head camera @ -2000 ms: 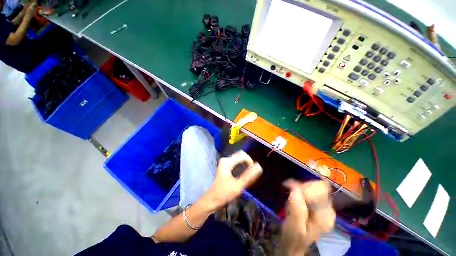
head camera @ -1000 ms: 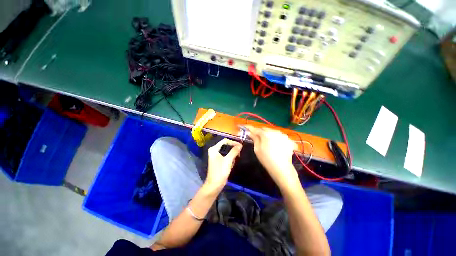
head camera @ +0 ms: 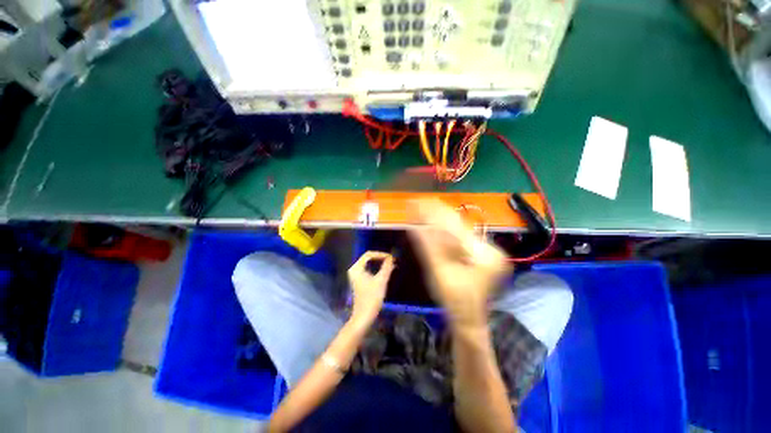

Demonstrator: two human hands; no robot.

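Note:
My left hand (head camera: 370, 283) is low in front of the bench edge, thumb and fingertips pinched around something small and dark that I cannot make out. My right hand (head camera: 461, 254) is motion-blurred at the orange fixture board (head camera: 338, 205), right of the small white test socket (head camera: 369, 213); whether it holds anything is unclear. A yellow spring clamp (head camera: 298, 221) grips the board's left end. A black clip (head camera: 529, 215) lies at its right end. A red test lead (head camera: 541, 182) loops around that end up to the tester (head camera: 406, 51).
A black tangled pile of cable assemblies (head camera: 199, 139) lies left of the tester. Orange and yellow wires (head camera: 448, 148) hang below its connector. Two white paper slips (head camera: 603, 157) lie at right. Blue crates (head camera: 621, 338) flank my knees. A red bin (head camera: 127, 245) is under the bench.
The view has turned and shifted, so the board now looks nearly level. My right hand has moved from the white socket to the right. My left hand stays pinched near the edge.

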